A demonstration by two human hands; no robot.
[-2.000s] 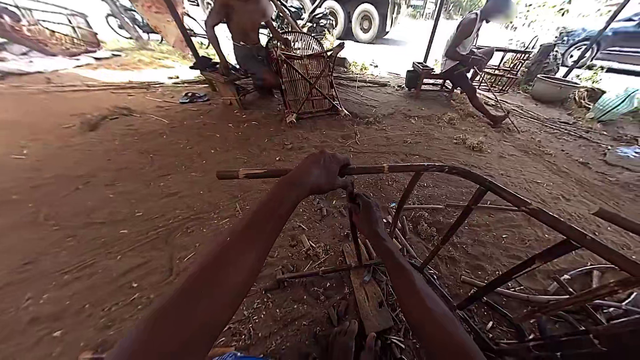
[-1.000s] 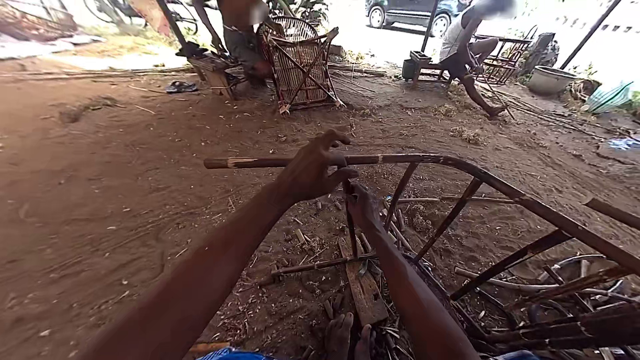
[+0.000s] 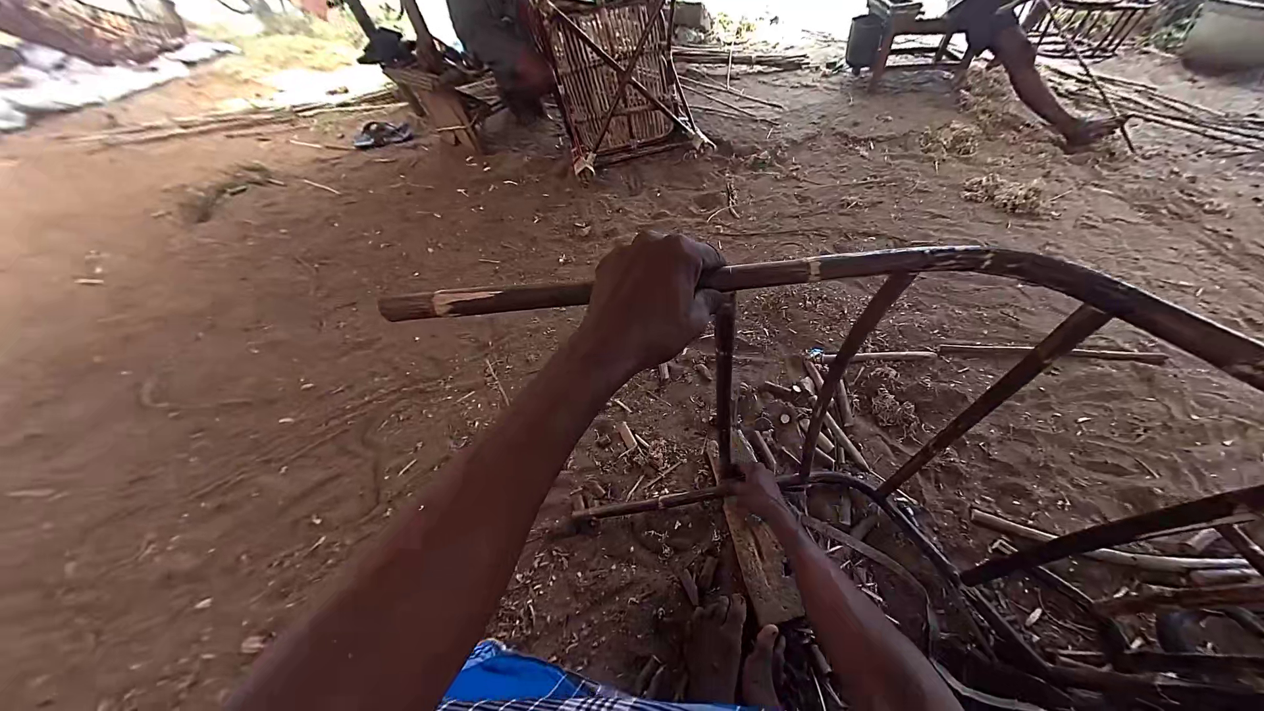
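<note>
My left hand [image 3: 657, 291] is closed around the upper cane pole [image 3: 869, 264] of a curved cane frame, near its cut left end. Lower down, my right hand [image 3: 755, 489] grips the bottom of a short upright cane strut [image 3: 725, 385], where it meets the lower curved rail [image 3: 899, 513]. More slanting struts [image 3: 992, 400] join the two rails on the right. Beneath my right hand lies a wooden board [image 3: 765, 573], close to my bare feet. The fingertips of both hands are partly hidden.
Cane offcuts [image 3: 825, 425] litter the dirt around the board. Ahead stands a woven cane chair [image 3: 622, 84] beside a small wooden stool [image 3: 444, 104], with sandals [image 3: 383, 134] near it. Another person's leg [image 3: 1037, 79] extends at upper right. Long canes [image 3: 1175, 109] lie behind it.
My left hand, its fingers raised off the pole one second ago, is now closed on it. My right hand has moved down from the strut's top to its lower end. The view tilts downward.
</note>
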